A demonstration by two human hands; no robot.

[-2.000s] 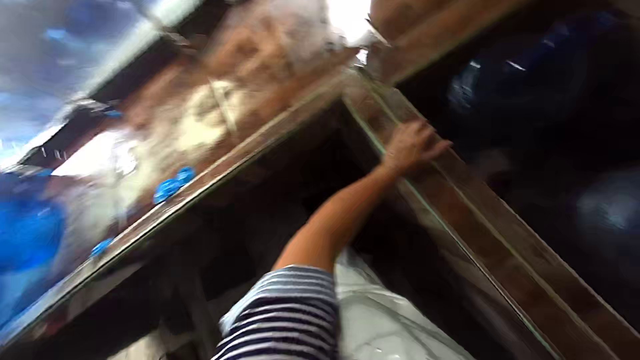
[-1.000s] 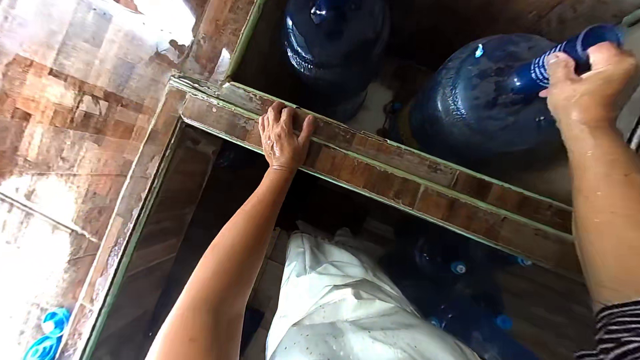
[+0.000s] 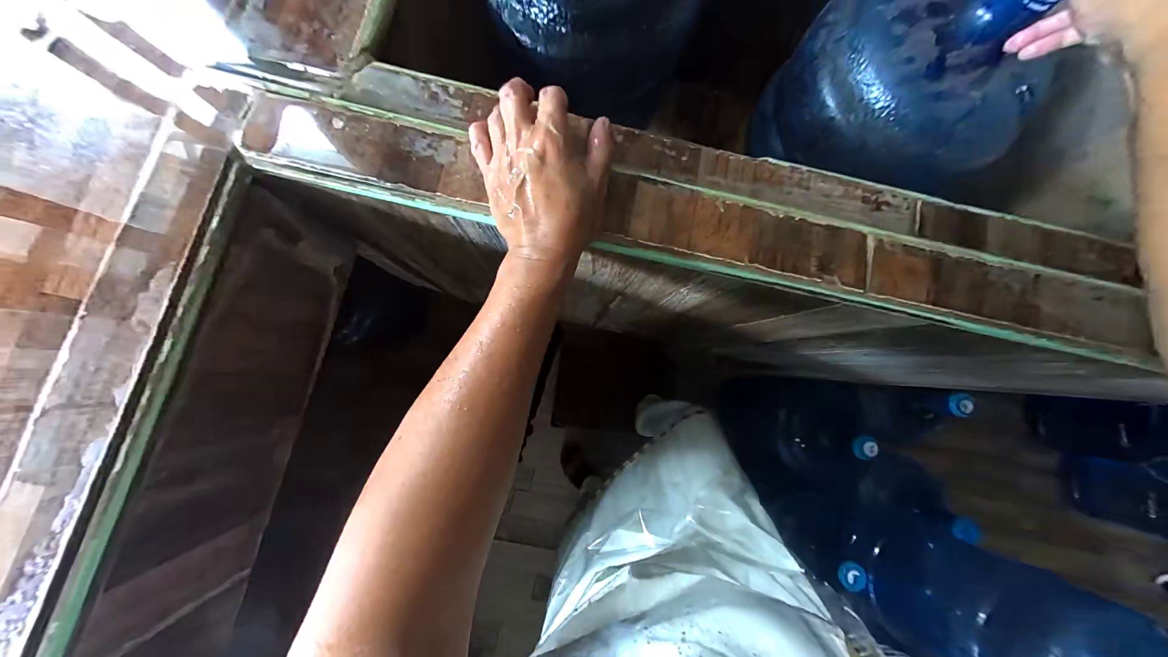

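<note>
My left hand (image 3: 538,169), wet, rests on the tiled ledge (image 3: 748,224), its fingers over the far edge. At the top right, my right hand (image 3: 1049,35) is partly cut off by the frame; its fingers are at the neck of a large blue water jug (image 3: 899,87). The jug leans in the recess beyond the ledge. Whether the fingers close around the neck cannot be told. Another blue jug (image 3: 593,46) stands in the same recess, just beyond my left hand.
Several capped blue jugs (image 3: 912,511) lie or stand on the floor below the ledge at right. A tiled counter (image 3: 82,301) runs along the left. A white plastic apron (image 3: 675,547) covers my front at the bottom.
One second ago my right hand held the jug's neck in full view; now it is mostly beyond the top right edge. My left hand stays on the ledge. The view has moved closer.
</note>
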